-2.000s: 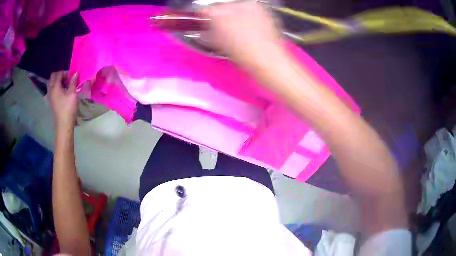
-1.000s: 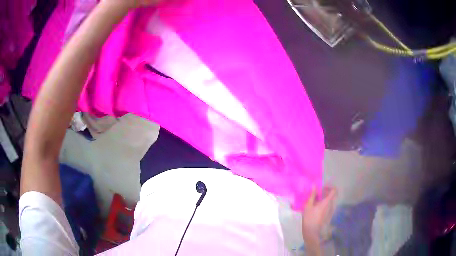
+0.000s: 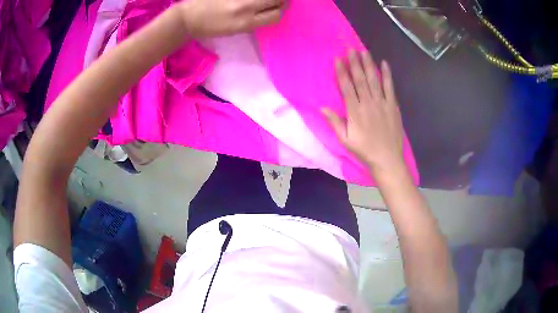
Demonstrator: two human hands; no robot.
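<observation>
The bright pink garment piece (image 3: 300,55) lies over the dark table cover (image 3: 446,122), with a paler pink band across it and bunched folds at its left. My left hand (image 3: 229,15) is at the top edge over the fabric, fingers bent and pointing right; whether it grips cloth cannot be told. My right hand (image 3: 370,113) lies palm down on the right part of the fabric, fingers spread, holding nothing. The silver steam iron (image 3: 428,27) is parked at the upper right, cut off by the top edge, touched by neither hand.
The yellow hose and cord (image 3: 511,52) run right from the iron. A blue cloth (image 3: 511,140) hangs at the table's right edge. A crumpled pink pile (image 3: 21,55) is at the far left. Below are blue baskets (image 3: 107,229) and a red object (image 3: 162,272) on the pale floor.
The iron has left my right hand and is parked. The garment piece has been turned and laid flatter. My right hand has moved from its lower right corner up onto it; my left moved right.
</observation>
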